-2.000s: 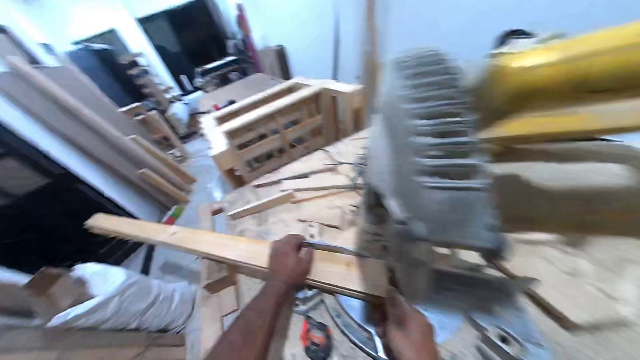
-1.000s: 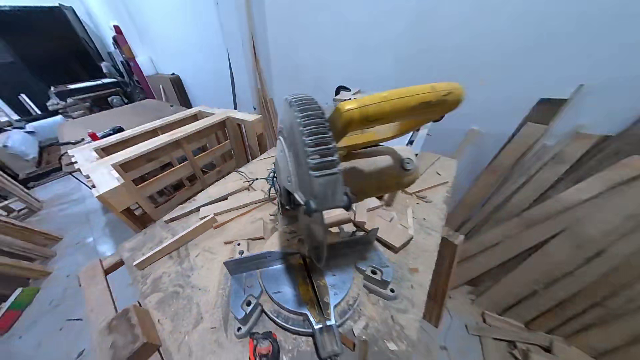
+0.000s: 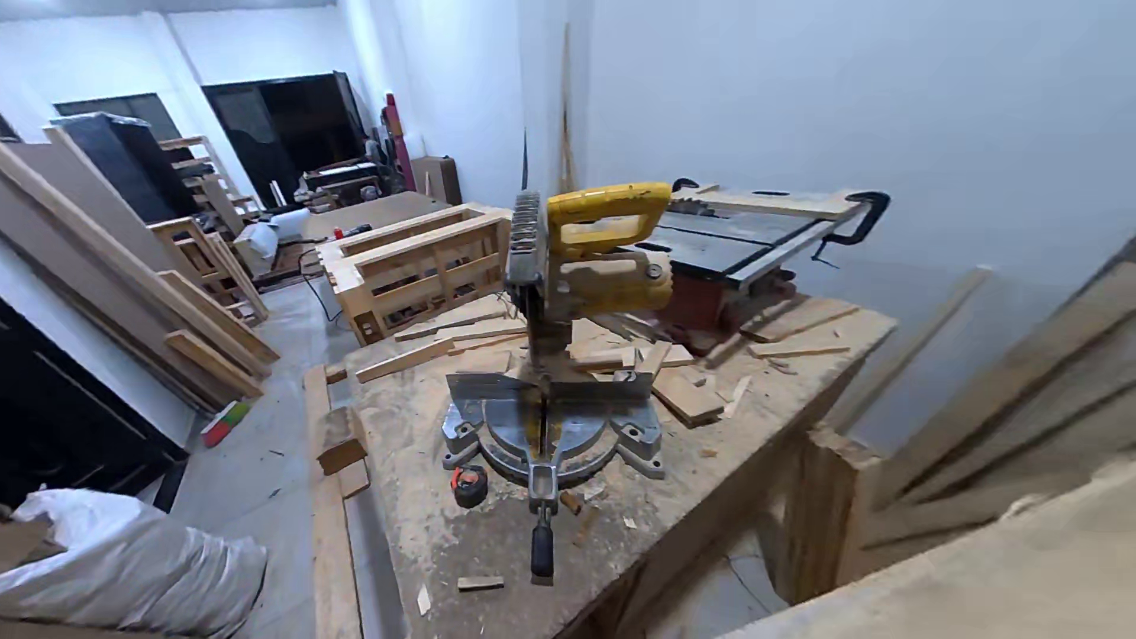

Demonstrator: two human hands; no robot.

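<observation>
Neither of my hands is in view. A miter saw with a yellow handle (image 3: 612,206) and a ribbed grey guard stands on a dusty wooden workbench (image 3: 408,515), its head raised. The metal base (image 3: 510,426) carries a fence, and a black-tipped miter knob (image 3: 542,550) points toward me. A black and red tape measure (image 3: 469,486) lies just left of the base's front. Wood offcuts (image 3: 688,397) and thin strips lie behind and to the right of the saw. A small scrap (image 3: 480,583) lies near the front.
Behind the saw are a wooden frame assembly (image 3: 426,275) and a table saw (image 3: 719,240) with black clamps. A white sack (image 3: 142,559) sits at lower left, and long boards lean on the left wall. A pale board edge (image 3: 994,577) crosses the lower right corner.
Two seconds ago both hands held a long board at the saw; hands and board are now out of view. The view has shifted a lot.
</observation>
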